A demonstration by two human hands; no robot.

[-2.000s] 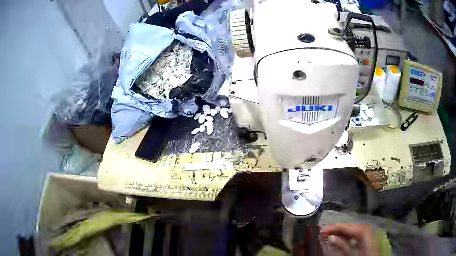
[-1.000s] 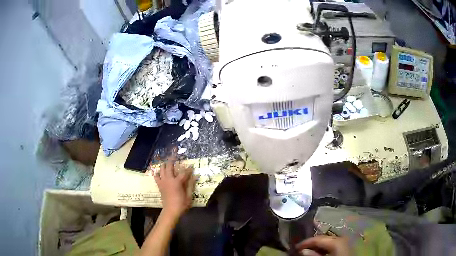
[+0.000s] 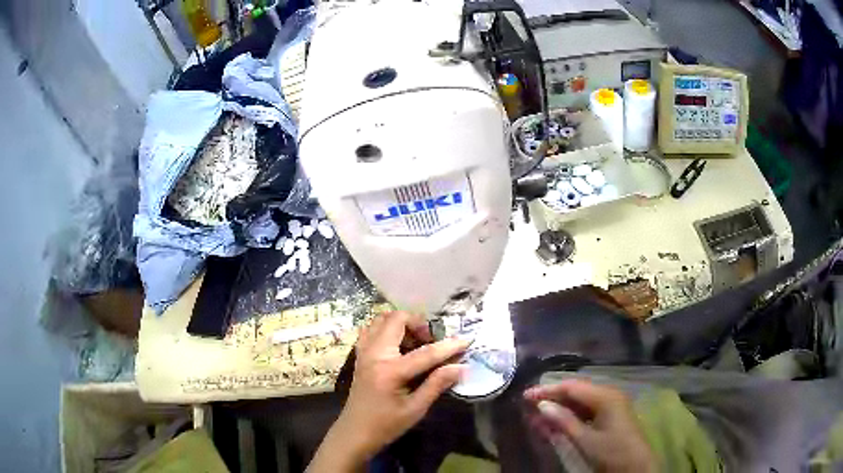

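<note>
My left hand (image 3: pixel 397 377) is at the sewing head's work clamp (image 3: pixel 455 329), its fingertips close to the clamp above the shiny rounded end of the machine bed (image 3: pixel 484 373). Whether its fingers hold something is hidden. My right hand (image 3: pixel 596 427) is blurred, right of the bed end, over cloth. A small whitish shape shows at its fingertips; I cannot tell if it is held. Dark cloth (image 3: pixel 573 325) lies right of the bed, with a grey panel (image 3: pixel 693 393) in front. The white machine head (image 3: pixel 407 157) stands above.
Loose white ovals (image 3: pixel 298 248) lie left of the head, beside a dark flat phone (image 3: pixel 215 296) and a blue bag (image 3: pixel 166 240). A parts tray (image 3: pixel 592 211), thread cones (image 3: pixel 638 115), control panel (image 3: pixel 702 111) and snips (image 3: pixel 688 177) are at right. A pale bin (image 3: pixel 83 416) is lower left.
My left hand has moved from the table's left front edge to the clamp. My right hand has come further into view, with fingers raised. The view has shifted, putting the machine head further left.
</note>
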